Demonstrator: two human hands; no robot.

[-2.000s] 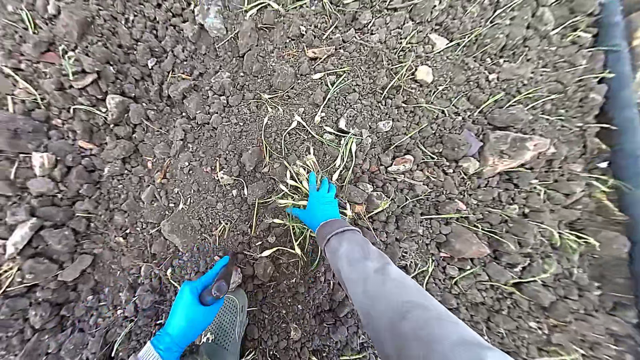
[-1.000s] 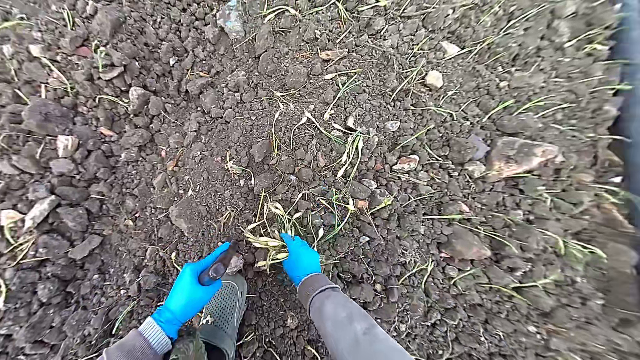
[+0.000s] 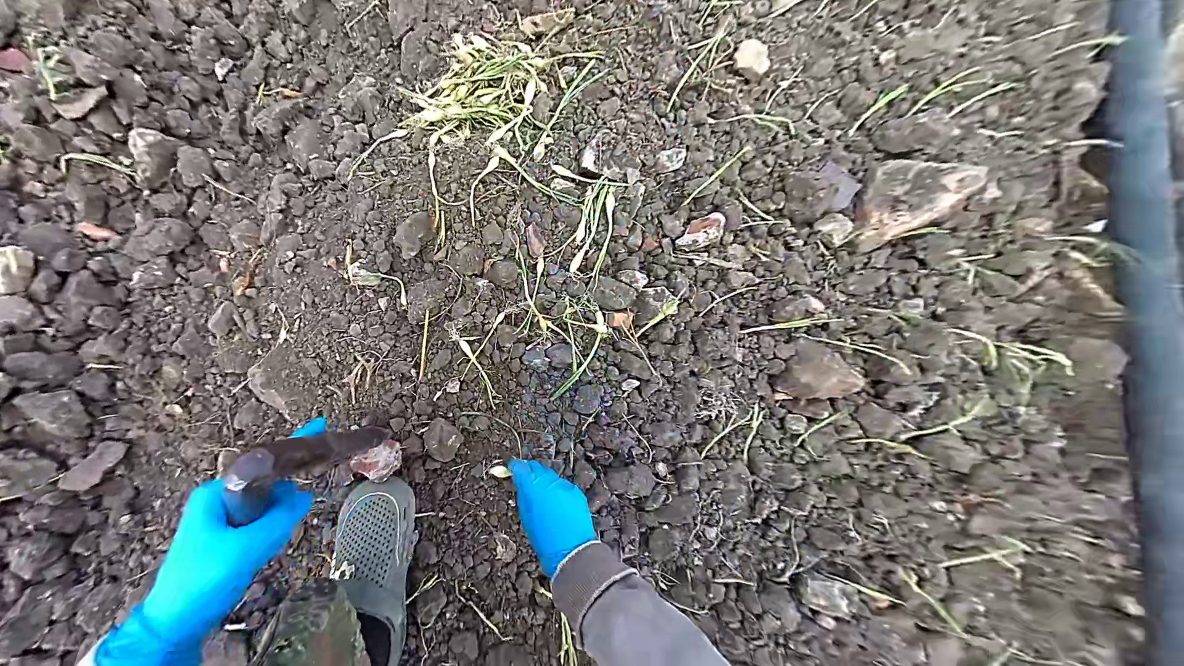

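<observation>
My left hand (image 3: 227,541), in a blue glove, is closed round the handle of a short hand tool (image 3: 310,450) with a dark, dirt-covered head. My right hand (image 3: 552,511), also gloved in blue, pinches a small pale bulb sprout (image 3: 500,471) just above the soil. A heap of pale bulb seedlings with green shoots (image 3: 486,88) lies at the top centre. Between the heap and my right hand, several loose seedlings (image 3: 592,227) are scattered on the soil.
Cloddy soil with stones surrounds my hands. A large flat stone (image 3: 916,196) lies at upper right. A dark pipe or hose (image 3: 1152,305) runs down the right edge. My perforated clog (image 3: 373,541) stands between my hands. Green shoots (image 3: 1008,350) lie on the right.
The seedlings my right hand held low in the middle a second ago are no longer there. A heap now shows at the top. The tool's head has come into view at my left hand.
</observation>
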